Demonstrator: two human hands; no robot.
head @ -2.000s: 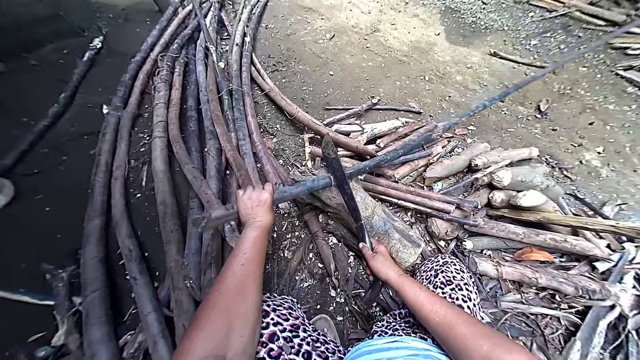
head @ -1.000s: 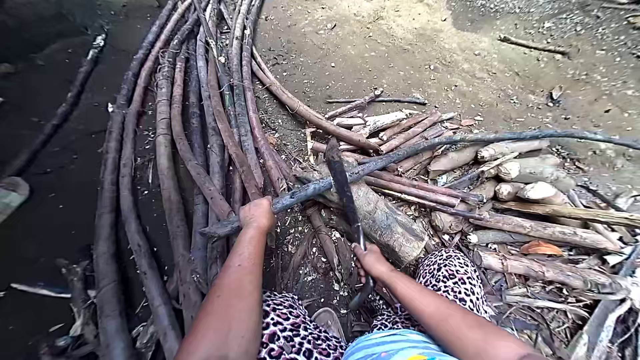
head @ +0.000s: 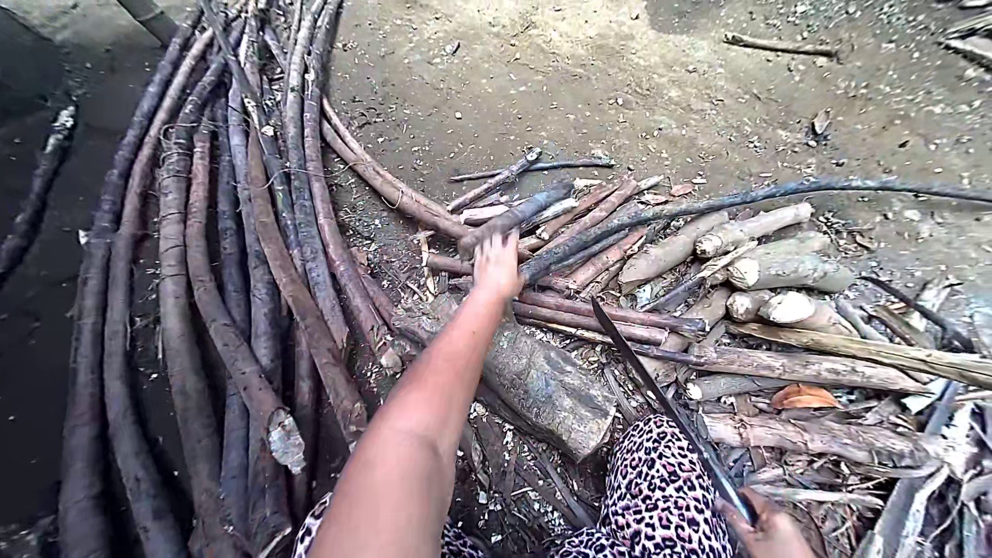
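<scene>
My left hand [head: 497,263] reaches out over the pile of cut sticks, its fingers on a short dark piece of branch [head: 518,217]; whether it grips the piece or is letting it go is not plain. Just right of that hand, the long dark pole [head: 674,208] lies over the cut sticks and curves away to the right. My right hand [head: 763,523], low at the right, holds a machete [head: 659,395] by its handle, the dark blade pointing up and left beside my knee. A thick wooden block [head: 542,380] lies on the ground between my left forearm and the blade.
Long dark poles [head: 178,325] lie in a curved bundle along the left. Cut and peeled sticks [head: 775,271] are heaped at the right, with split wood and a brown leaf [head: 804,397] among them. A single stick [head: 779,46] rests on the dirt farther back.
My left hand has moved from the near end of the long pole to a short piece on the pile. The machete has moved from beside the pole down to the right.
</scene>
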